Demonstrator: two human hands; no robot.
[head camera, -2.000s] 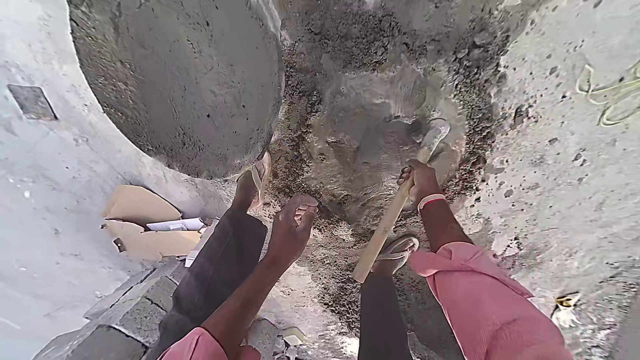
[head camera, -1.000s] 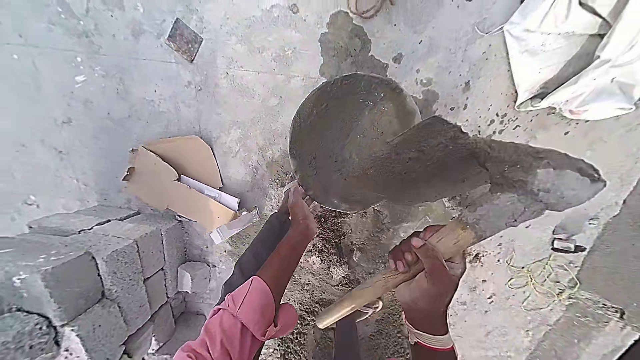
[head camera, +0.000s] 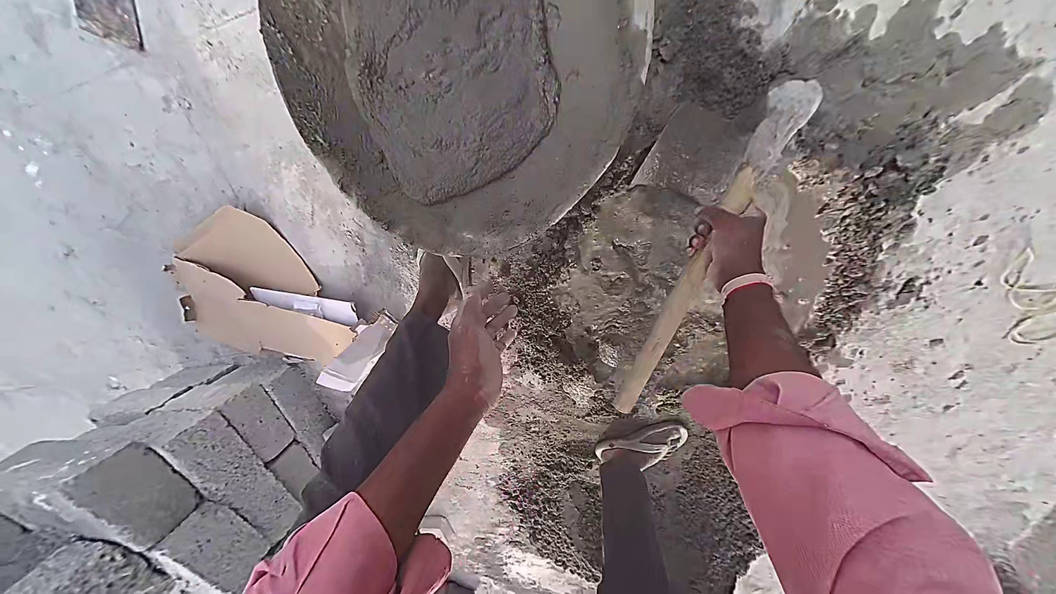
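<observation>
My right hand (head camera: 732, 247) grips the wooden handle (head camera: 664, 330) of a hoe-like tool. Its metal blade (head camera: 697, 153) lies low at the wet mortar on the ground, just right of a large round pan (head camera: 594, 157). Grey wet mortar (head camera: 462, 91) forms a thick mound inside the pan. My left hand (head camera: 483, 334) is just below the pan's near rim, its fingers apart and nothing in them. Part of the blade blends into the mortar, so its full outline cannot be told.
Stacked concrete blocks (head camera: 223, 470) stand at the lower left. Torn cardboard (head camera: 247, 280) with a white rolled sheet (head camera: 305, 305) lies beside them. Loose sandy mortar (head camera: 544, 470) covers the ground about my sandalled feet. A thin cord (head camera: 1027, 305) lies at the far right.
The tool's mortar-covered blade was over the pan a second ago; now it is down on the ground to the right. My left hand has come away from the pan's rim. The view has shifted greatly.
</observation>
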